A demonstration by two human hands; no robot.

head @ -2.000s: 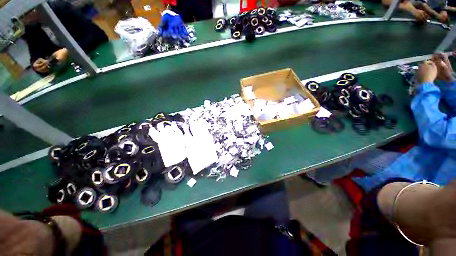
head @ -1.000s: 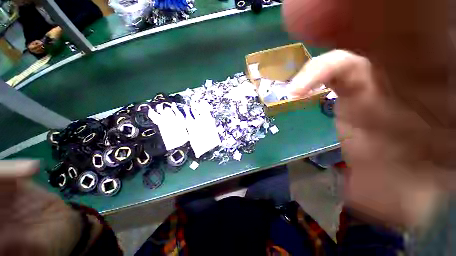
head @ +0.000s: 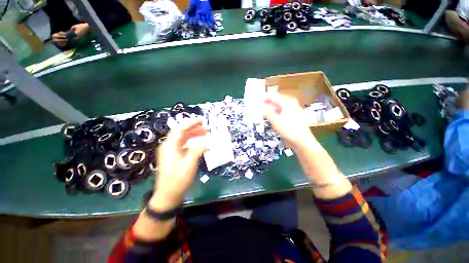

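My right hand (head: 285, 115) is raised over the silver-white parts, its fingertips closed on the edge of a white glove (head: 254, 97) that stands upright left of the box. My left hand (head: 177, 154) is over the right side of the black housings, fingers curled and blurred; whether it grips anything cannot be told. A second flat white glove (head: 218, 149) lies on the pile just right of my left hand. The heap of small silver-white squares (head: 249, 141) lies between and below my hands. The heap of black round housings (head: 105, 154) is at left, partly behind my left hand.
A shallow cardboard box (head: 337, 123) holds white pads. A second housing heap (head: 383, 115) lies right of it. A neighbour's blue sleeve (head: 455, 149) is at far right. Grey posts (head: 46, 90) rise at left. A clear bag (head: 159, 18) and blue bundle (head: 200, 13) sit beyond the belt.
Both hands have come in from the frame's lower and right sides to over the heaps. One white glove has been lifted and moved right, in my right hand. The view has shifted.
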